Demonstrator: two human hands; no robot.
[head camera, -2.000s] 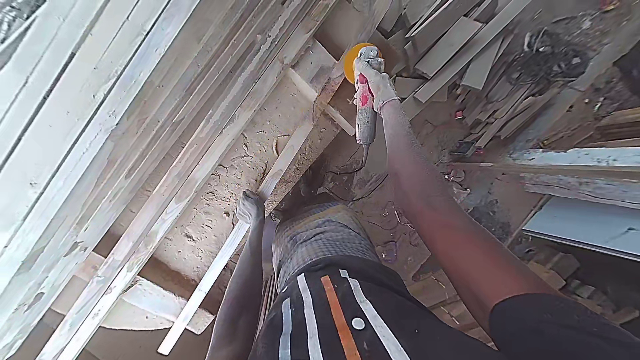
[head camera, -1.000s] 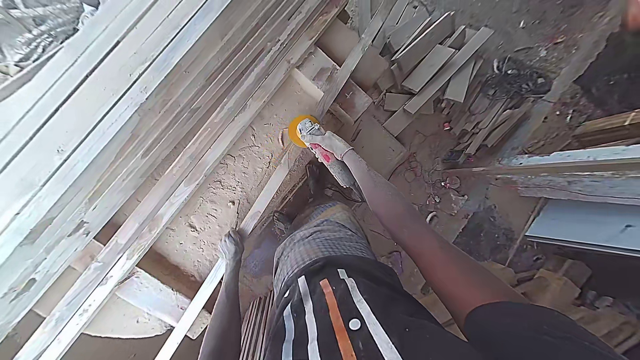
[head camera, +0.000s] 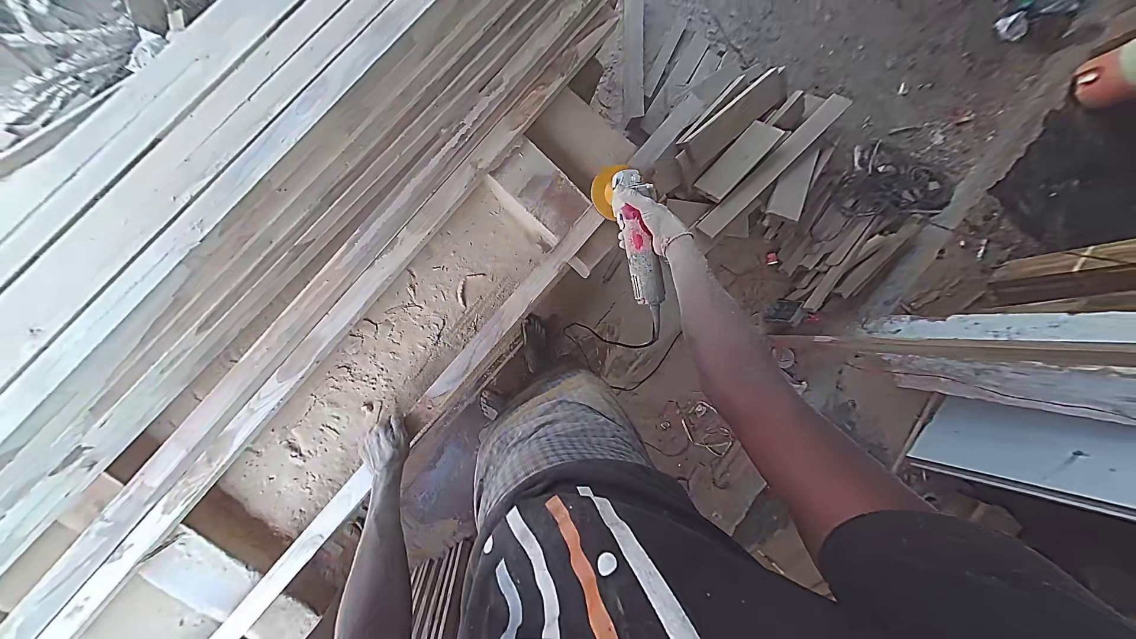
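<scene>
My right hand (head camera: 655, 222), in a pale dusty glove, is closed around the body of an angle grinder (head camera: 643, 262) with a yellow disc (head camera: 607, 192). The disc is at the upper part of a long narrow wooden board (head camera: 506, 319); whether it touches the wood I cannot tell. A black cord runs down from the tool's rear end. Lower left, my left hand (head camera: 386, 444), coated in dust, grips the same board, which slants from lower left to upper right. Its fingertips are partly hidden.
Long planks (head camera: 222, 204) lie side by side at the left, beside a sawdust-covered surface (head camera: 355, 382). Board offcuts (head camera: 745, 160) are piled at the upper right. Coiled dark wire (head camera: 896, 182) lies beyond them. At the right is a pale blue panel (head camera: 1029, 453). My feet stand beside the board.
Between two seconds and one second ago the grinder came down and left along the board; since then it has moved back up and right. The left hand stays on the board.
</scene>
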